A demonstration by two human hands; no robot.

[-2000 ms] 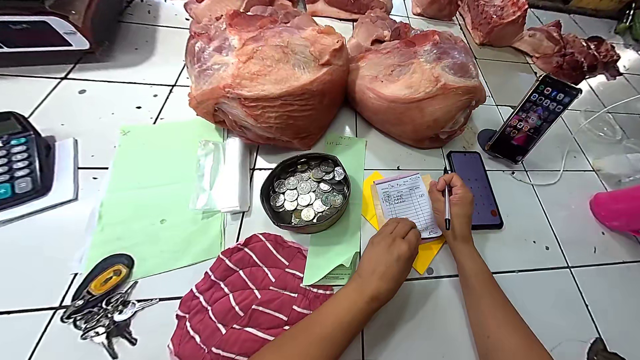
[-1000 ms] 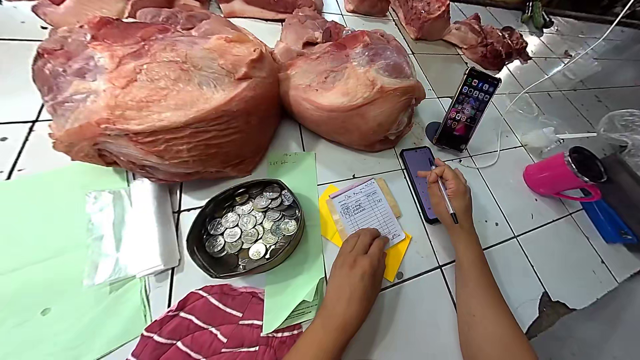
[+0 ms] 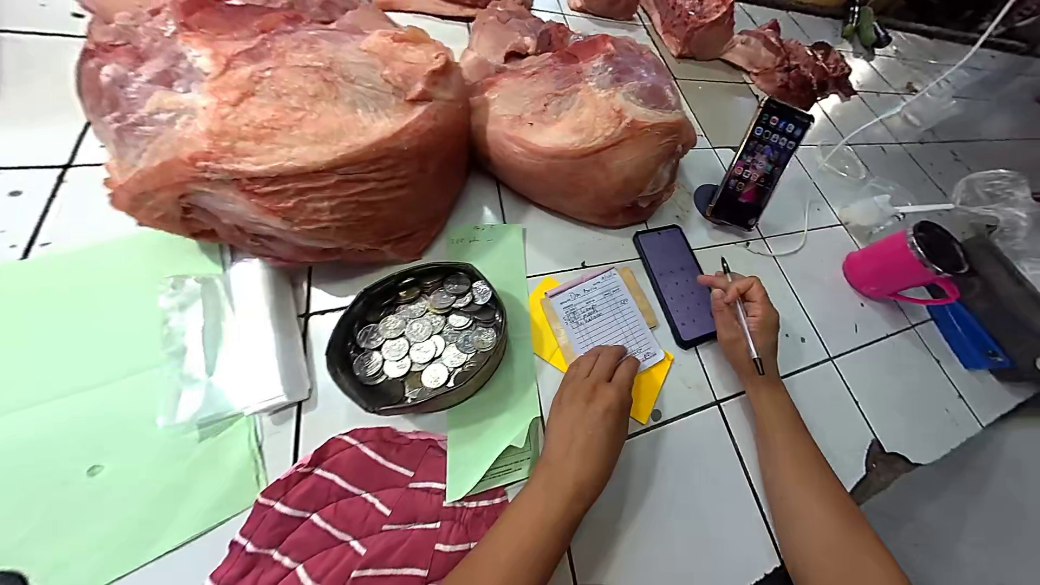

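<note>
My left hand (image 3: 591, 406) rests its fingertips on the lower edge of a receipt pad (image 3: 609, 317) that bears handwriting. Yellow paper (image 3: 652, 388) sticks out beneath the pad. A pen (image 3: 743, 325) is held in my right hand (image 3: 741, 321), whose index finger reaches toward the lower right edge of a smartphone (image 3: 676, 280) lying flat with a keypad on its screen. Whether that finger touches the phone I cannot tell. Left of the pad, an oval metal tin (image 3: 422, 398) of coins stands partly on green paper (image 3: 491, 443).
Large cuts of raw meat (image 3: 301, 138) lie behind the tin. A second phone (image 3: 760, 162) leans upright on a stand, with a white cable near it. To the right is a pink mug (image 3: 890, 264). Plastic bags (image 3: 272, 341) and a striped red cloth (image 3: 357, 504) lie at left.
The pen hand was beside the pad, then over the flat phone's lower part; it is now at that phone's lower right edge. The left hand stays at the pad. The view has shifted and come closer.
</note>
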